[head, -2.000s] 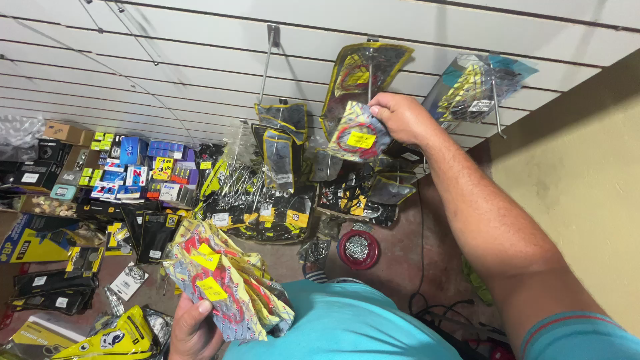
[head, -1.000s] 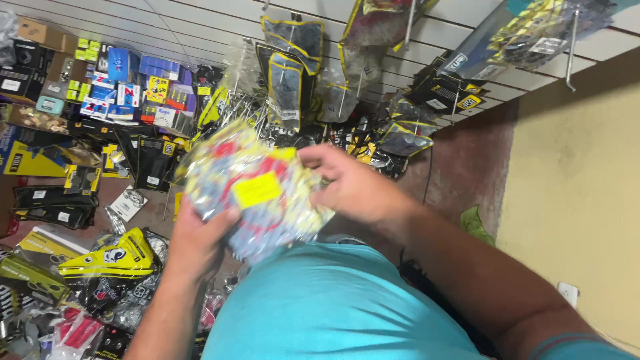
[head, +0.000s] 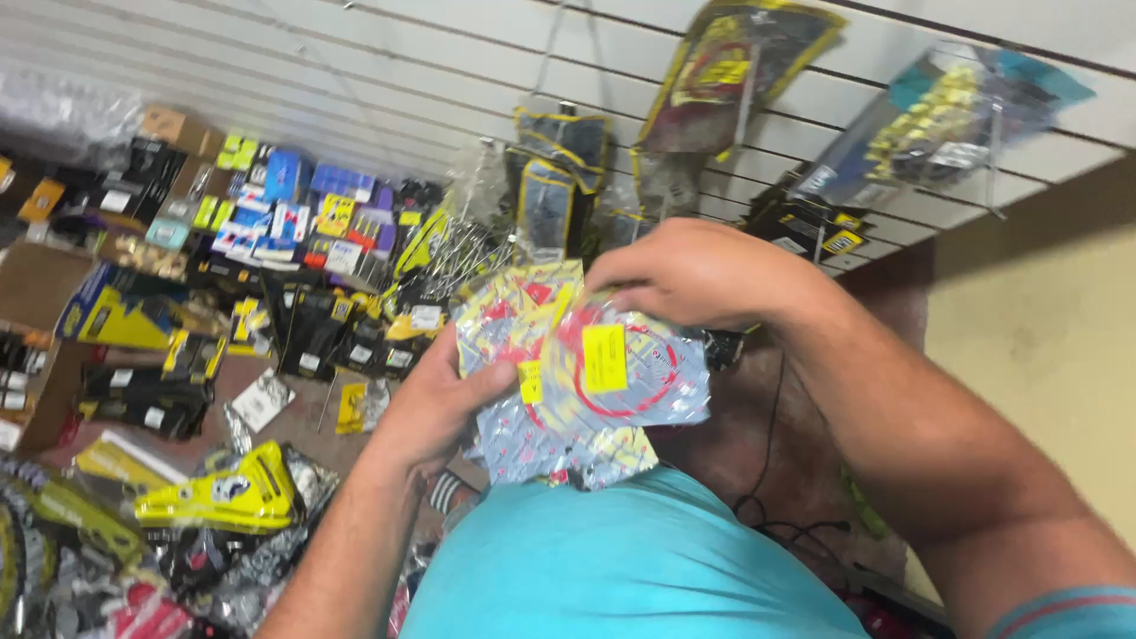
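My left hand (head: 453, 399) grips a bunch of crinkled plastic packets (head: 524, 435), yellow, light blue and red, with its thumb on top. My right hand (head: 692, 275) has its fingers at the upper edge of one packet (head: 657, 355), which bears a yellow label and a red ring shape and overlaps the bunch. The fingertips are partly hidden, but they pinch this packet's top. Both hands are close together above my blue shirt.
Packets hang on metal hooks of a white slatwall (head: 426, 98), among them a large yellow-edged bag (head: 737, 80) and a clear-and-blue bag (head: 932, 124). Small boxes (head: 284, 222) and black packets (head: 146, 399) crowd the left. A yellow package (head: 222, 493) lies lower left; a dark cable (head: 772, 435) runs across the floor.
Two seconds ago my right hand was up at the hooks with one packet, my left holding the bunch low. My right hand has come down to the bunch, and both hands are now together.
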